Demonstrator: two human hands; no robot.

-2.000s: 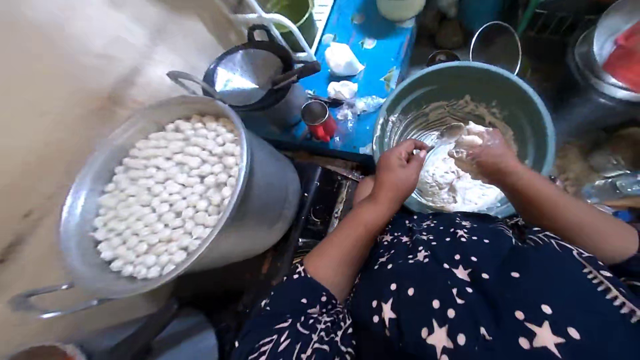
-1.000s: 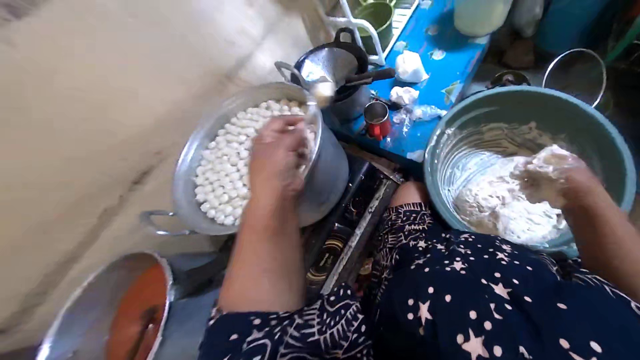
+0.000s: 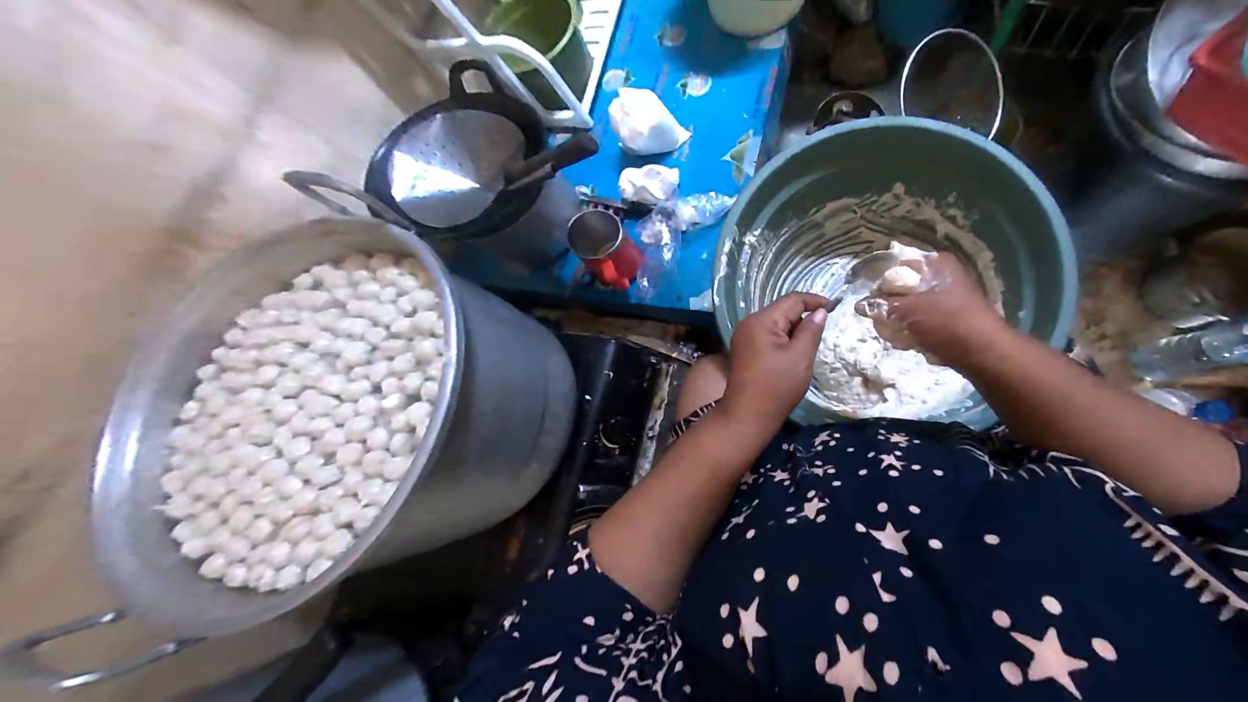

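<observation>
My left hand [image 3: 777,353] pinches the thin handle of a metal spoon [image 3: 871,268] over a green plastic tub [image 3: 1048,224]. Pale sticky paste [image 3: 882,366] lies in the tub and is smeared up its inner wall. My right hand [image 3: 926,307], coated with paste, holds a lump of it, and a small round ball [image 3: 901,280] of paste shows at the top of that hand against the spoon's bowl. To the left, a large aluminium pot [image 3: 507,409] holds many white balls [image 3: 302,419], packed close together at its top.
Behind the pot stands a dark wok [image 3: 526,210] with a perforated metal ladle [image 3: 453,166]. A red mug [image 3: 614,263], white plastic bags [image 3: 645,122] and clear plastic lie on the blue table [image 3: 712,58]. A black stove [image 3: 609,409] sits between pot and tub. Plastic bottles [image 3: 1194,351] lie at right.
My left hand has moved from over the pot back to the tub, with the spoon. My right hand has come up from the paste to the spoon. The view has swung right.
</observation>
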